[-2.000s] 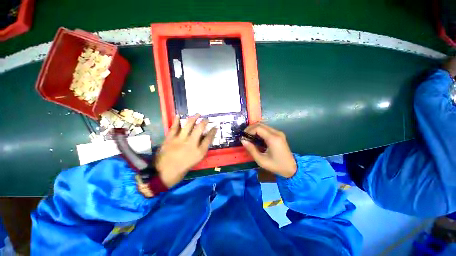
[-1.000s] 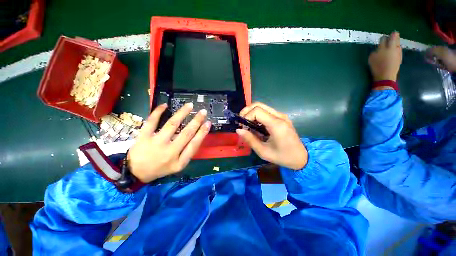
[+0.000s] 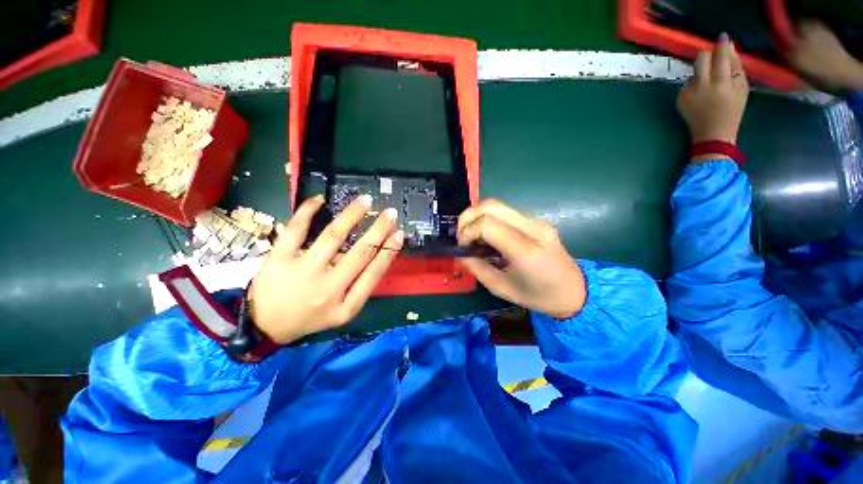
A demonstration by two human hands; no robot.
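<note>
An open tablet (image 3: 393, 123) with a black frame and a large dark grey rectangle lies in a red-orange fixture (image 3: 383, 40). Its circuit board (image 3: 416, 203) is at the near end. My left hand (image 3: 326, 274) lies palm down with fingers spread, its fingertips on the near part of the board. My right hand (image 3: 525, 255) pinches dark tweezers (image 3: 468, 250) at the tablet's near right corner. The tweezers' tip reaches left along the near edge toward my left fingers. Whether it holds a piece cannot be seen.
A red bin (image 3: 114, 161) of cream pieces (image 3: 175, 146) stands left, with scattered cream scraps (image 3: 227, 236) and a white card (image 3: 168, 295) near it. At right, a neighbour's hand (image 3: 714, 95) touches another red fixture (image 3: 653, 33) beyond the white rail (image 3: 568, 64).
My left hand has flattened over the board. The tweezers have moved down to the near edge. The tablet's rectangle looks darker than at first. A red fixture and neighbour's hands have appeared at the upper right.
</note>
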